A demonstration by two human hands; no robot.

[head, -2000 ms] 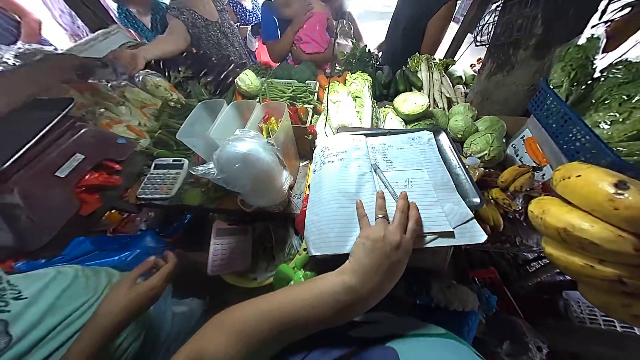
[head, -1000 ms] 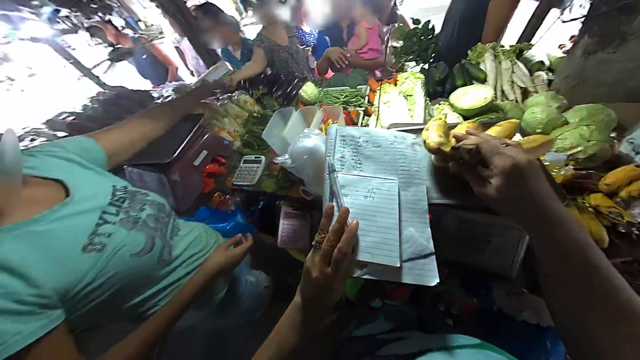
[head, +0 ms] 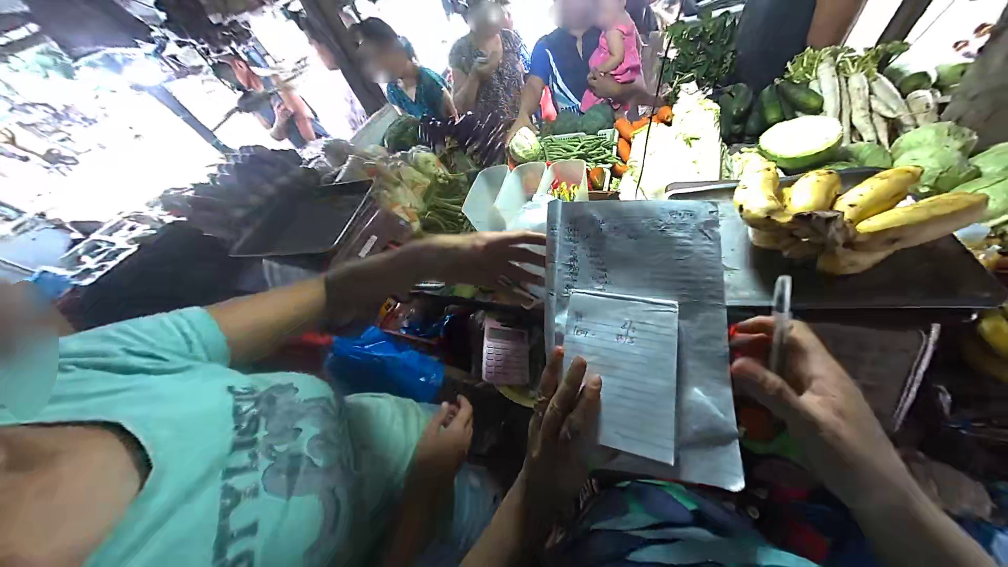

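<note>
My left hand (head: 563, 409) rests its fingers on the lower left of a small lined paper pad (head: 630, 394), which lies on a larger lined sheet (head: 693, 268) bearing handwriting. To the right of the sheet, my right hand (head: 795, 378) holds a pen (head: 780, 323) upright between thumb and fingers. A bunch of ripe bananas (head: 874, 205) sits on a metal tray (head: 756, 276) above that hand. Left of the pad is a pink calculator (head: 505, 352).
A co-worker in a green shirt (head: 189, 441) stands at left, a hand reaching toward the sheet's left edge. Behind are plastic containers (head: 524, 189), green beans (head: 579, 147), a cut melon-like vegetable (head: 801, 140), white radishes (head: 858, 102) and cabbages (head: 933, 146). Several people stand beyond the vegetables.
The bananas, in my right hand one second ago, now lie on the tray, let go. My right hand has moved down and holds a pen. The co-worker's arm now reaches toward the papers.
</note>
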